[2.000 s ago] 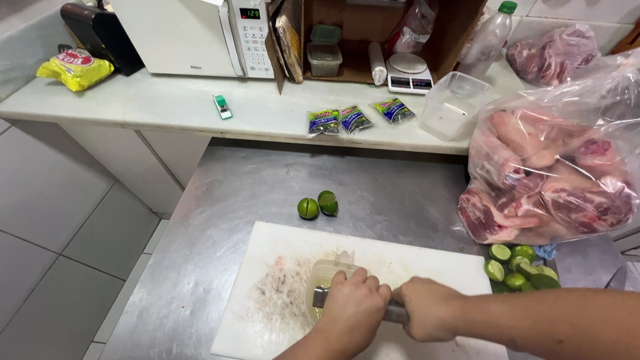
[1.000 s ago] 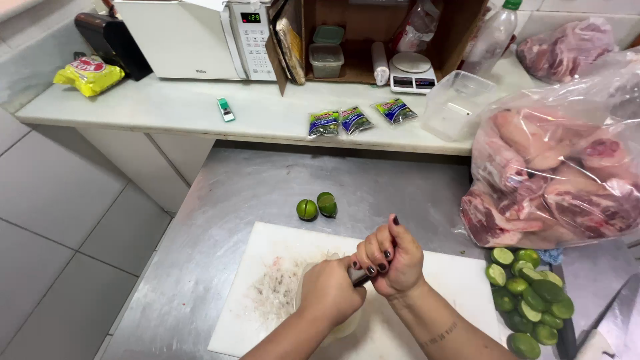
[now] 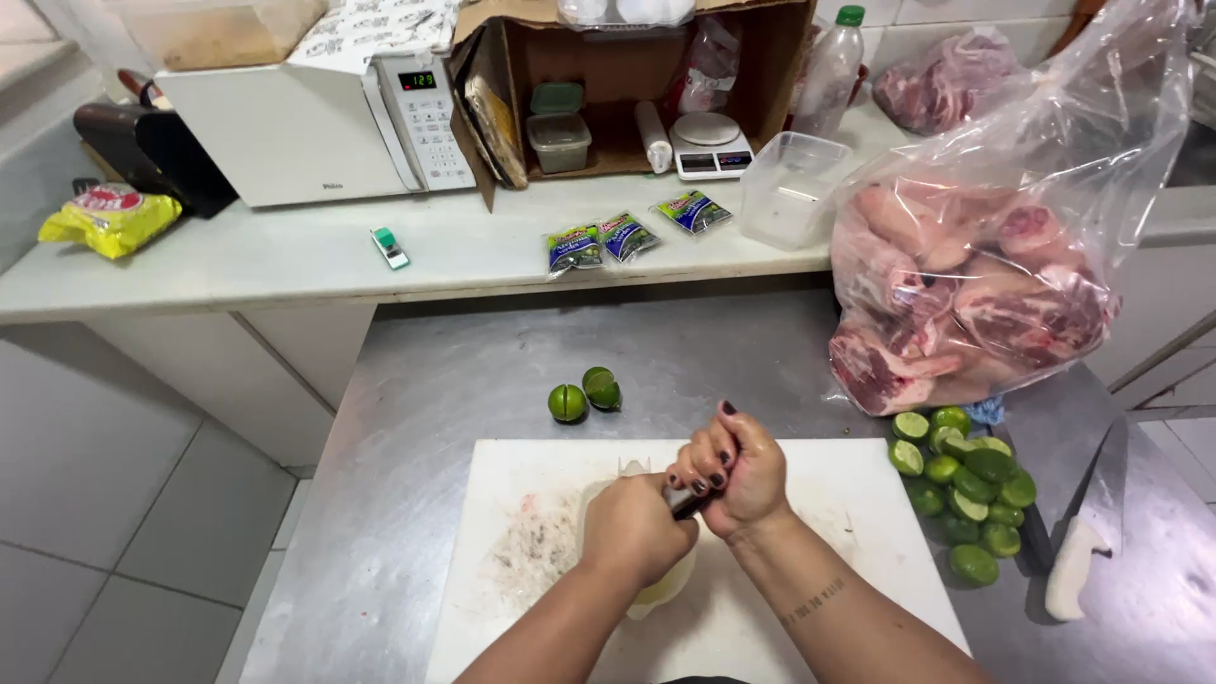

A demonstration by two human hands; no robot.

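My left hand (image 3: 635,527) and my right hand (image 3: 736,475) meet over a white cutting board (image 3: 836,570), both closed on a dark-handled tool (image 3: 686,501), which looks like a citrus squeezer; its head is hidden by my left hand. Below them sits a clear plastic container (image 3: 663,591) with pale yellowish liquid, partly covered by my left hand and wrist. Beyond the board lie a cut lime (image 3: 567,404) and another cut lime (image 3: 601,388). Squeezed and halved limes (image 3: 974,483) are heaped at the board's right edge. Dark and pinkish scraps mark the board's left part.
A kitchen knife (image 3: 1073,570) lies right of the limes. Raw meat in a clear bag (image 3: 978,275) stands at the steel table's (image 3: 380,456) back right. The raised counter (image 3: 313,266) behind holds a microwave (image 3: 285,133), seasoning packets (image 3: 627,236), a plastic tub (image 3: 793,195) and a kitchen scale (image 3: 711,147).
Two seconds ago the tool's metal part showed beside my left hand; now it is covered. My right hand has turned, its fingers facing up around the handle. More of the lime heap shows.
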